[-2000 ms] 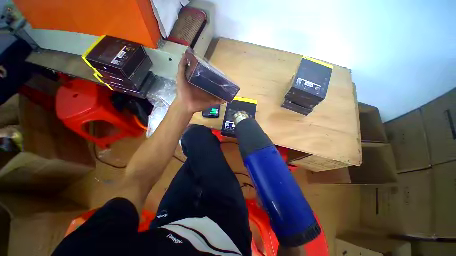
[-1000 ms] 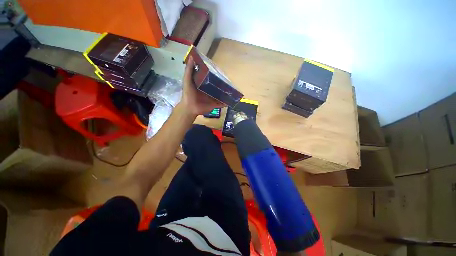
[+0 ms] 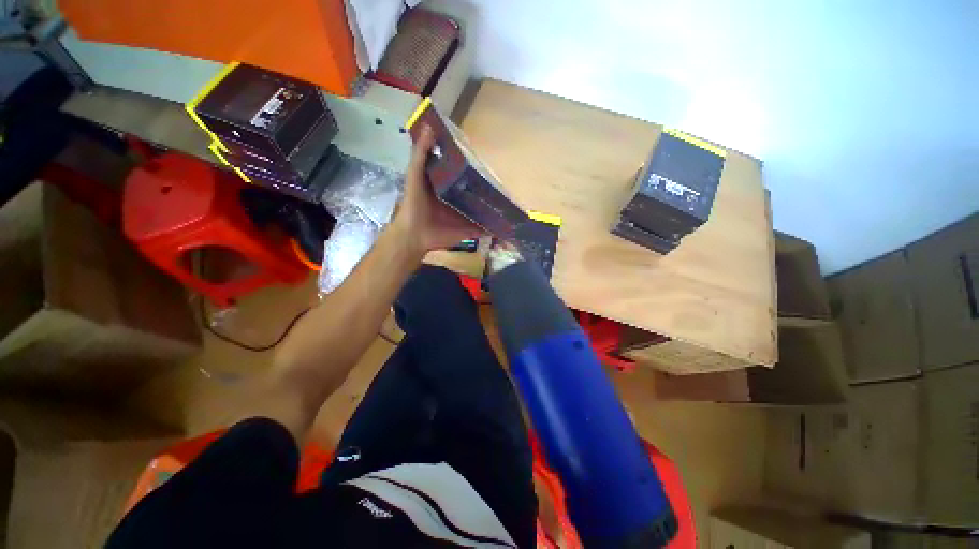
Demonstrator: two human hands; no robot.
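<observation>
My left hand (image 3: pixel 427 214) grips a dark retail box (image 3: pixel 472 184) with a yellow end, held tilted above the table's front left edge. A blue heat gun (image 3: pixel 585 429) with a dark front part points up from the lower right; its metal nozzle is close to the box's lower end. My right hand is not visible; the heat gun's handle is hidden below its body. Another dark box (image 3: pixel 539 245) with a yellow edge lies on the table behind the nozzle, partly covered. A phone (image 3: pixel 462 246) shows only in part beside my left hand.
Stacked boxes stand on the wooden table (image 3: pixel 601 161) at right (image 3: pixel 674 188) and on the left bench (image 3: pixel 268 123). Crumpled clear film (image 3: pixel 352 231) lies left of my arm. An orange machine (image 3: pixel 215 38), red stool (image 3: pixel 193 231) and cartons (image 3: pixel 870 322) surround the place.
The held box has turned and moved slightly right and down. The heat gun has shifted a little left, its nozzle now nearer the box's lower end. The phone is more covered.
</observation>
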